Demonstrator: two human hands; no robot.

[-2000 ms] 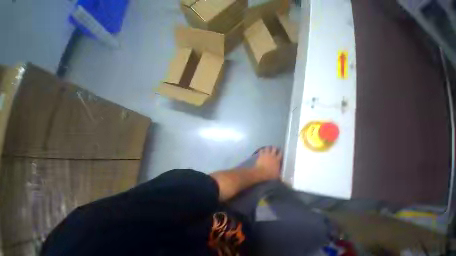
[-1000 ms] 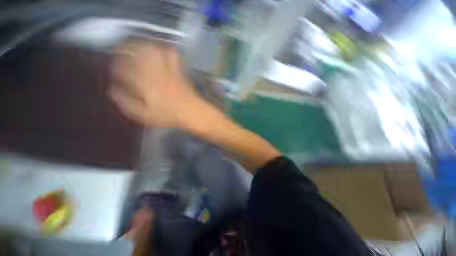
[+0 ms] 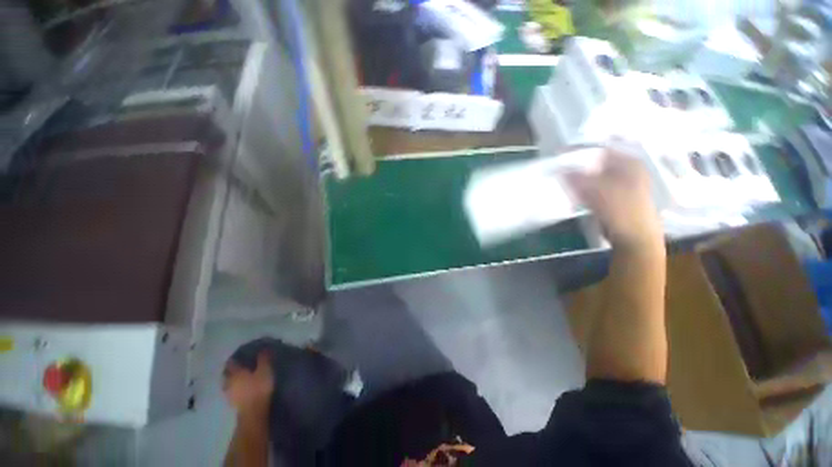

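My right hand point(image 3: 620, 187) is shut on the near end of a white retail box point(image 3: 515, 201), above the green bench point(image 3: 401, 219); both are blurred. The box's visible faces look blank. Stacked retail boxes point(image 3: 684, 169), white with dark round pictures, stand on the bench just beyond and to the right of my hand. My left hand point(image 3: 246, 378) is low at the lower left, beside a dark shape near my leg; its fingers are unclear and I cannot tell if it holds anything.
An open brown carton point(image 3: 693, 337) stands at the right below the bench edge. The dark brown belt point(image 3: 91, 228) and a white panel with a red emergency stop button point(image 3: 62, 377) are at the left. A handwritten sign point(image 3: 433, 111) is at the bench's back. Upright bars stand at its left end.
The view has swung right from belt and floor to the bench. My right hand, blurred over the belt a second ago, is now at the stacked boxes, holding a white box. My left hand stays low.
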